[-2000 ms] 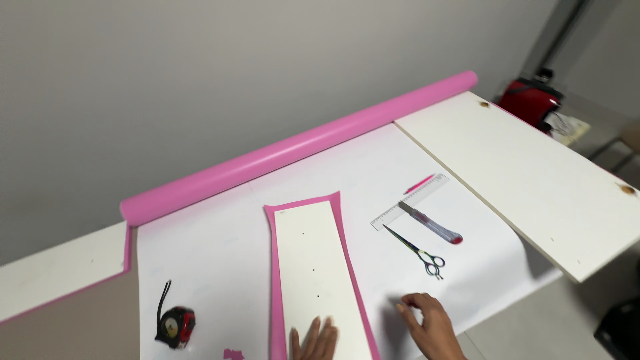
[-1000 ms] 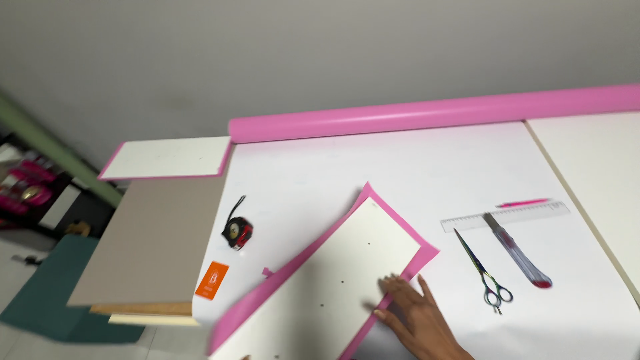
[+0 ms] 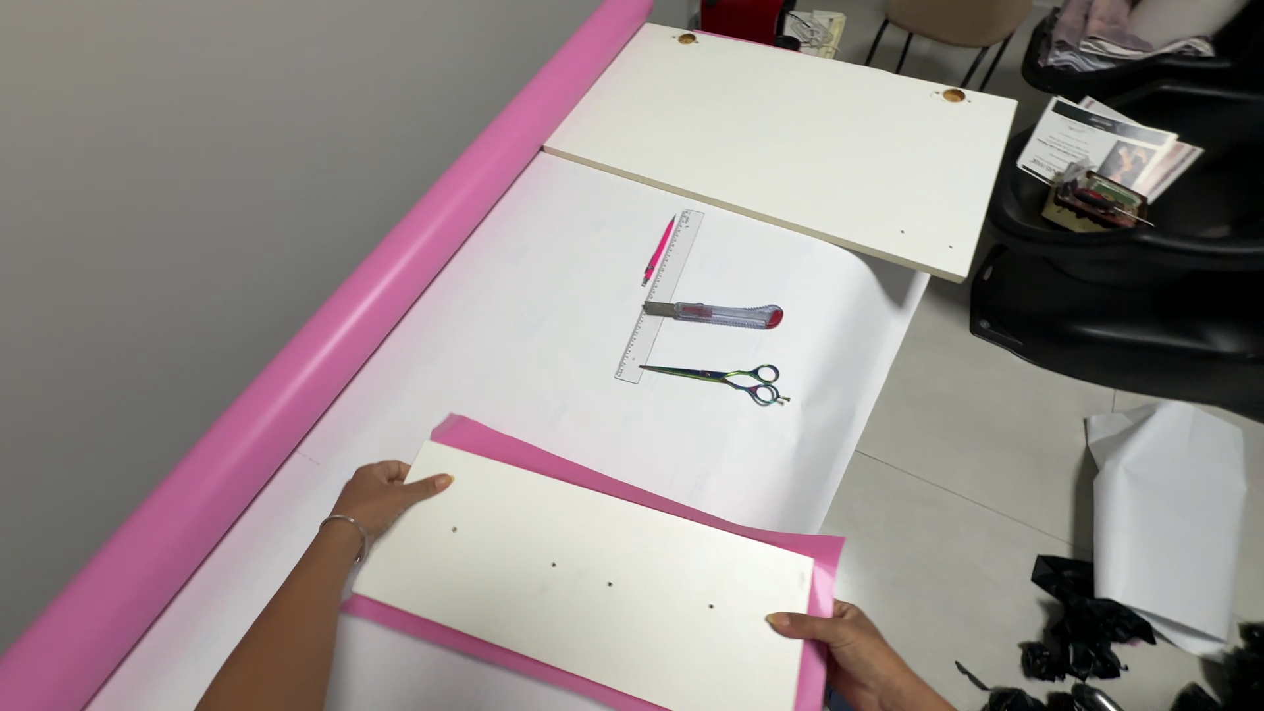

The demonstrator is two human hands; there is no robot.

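Observation:
A white board with small holes (image 3: 592, 583) lies over a sheet of pink vinyl film (image 3: 592, 474), whose margins stick out past the board's edges. My left hand (image 3: 380, 504) grips the board's left end, thumb on top. At the right end my right hand (image 3: 849, 642) holds board and film, its thumb also on top. Farther up the white backing paper (image 3: 523, 326) are rainbow-coloured scissors (image 3: 721, 375), a snap-off utility knife (image 3: 721, 315), a clear ruler (image 3: 660, 296) and a pink pen-like tool (image 3: 660, 252). The knife blade and scissor tips overlap the ruler.
A roll of pink film (image 3: 346, 316) runs along the grey wall. A larger white panel (image 3: 790, 138) lies beyond the paper. To the right are a black chair (image 3: 1116, 306) with papers on it, crumpled white paper (image 3: 1165, 523) and black plastic (image 3: 1076, 612) on the floor.
The view has swung right. The white board and pink film have turned. My left hand, out of view one second ago, now holds the board's left end; my right hand grips the other end.

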